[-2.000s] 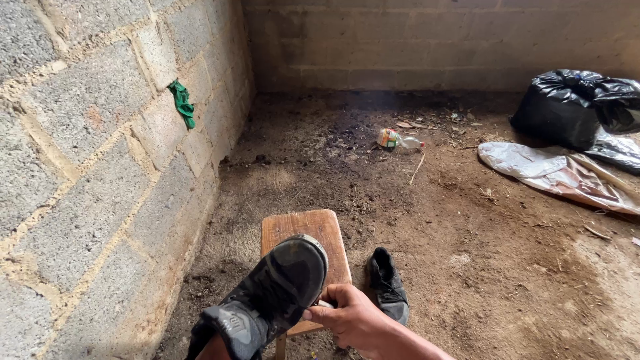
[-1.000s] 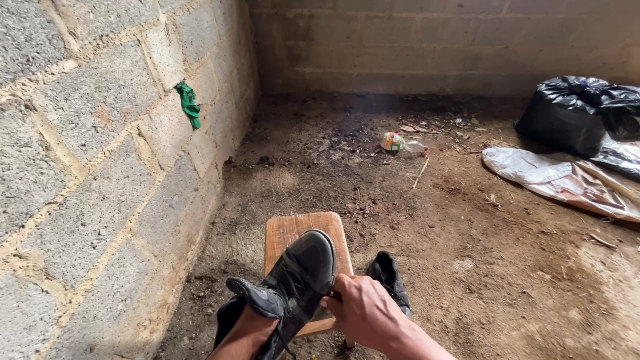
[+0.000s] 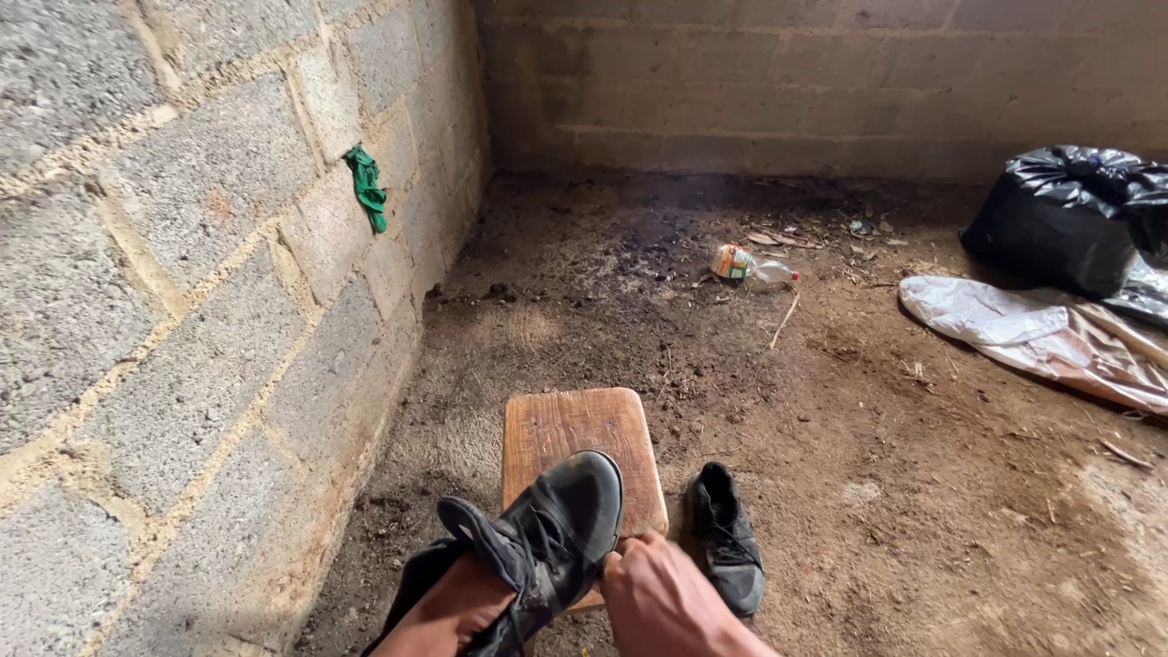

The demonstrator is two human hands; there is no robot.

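Note:
A black lace-up shoe (image 3: 561, 529) is tilted over a wooden stool (image 3: 584, 429), its toe pointing up and to the right. My left hand (image 3: 461, 598) is partly inside the shoe opening, its fingers hidden, and holds the shoe up. At the sole's right edge my right hand (image 3: 652, 584) is closed around something small, mostly hidden by the fingers. The second black shoe (image 3: 725, 538) stands on the dirt floor just right of the stool.
A block wall (image 3: 201, 301) with a green cloth (image 3: 367, 187) rises on the left. Farther back lie a plastic bottle (image 3: 753, 266) and wood scraps. To the right are a black plastic bag (image 3: 1054, 219) and a whitish sack (image 3: 1004, 319).
Since two seconds ago the shoe has turned, and more of my left wrist shows at its opening. My right hand remains at the sole's right edge.

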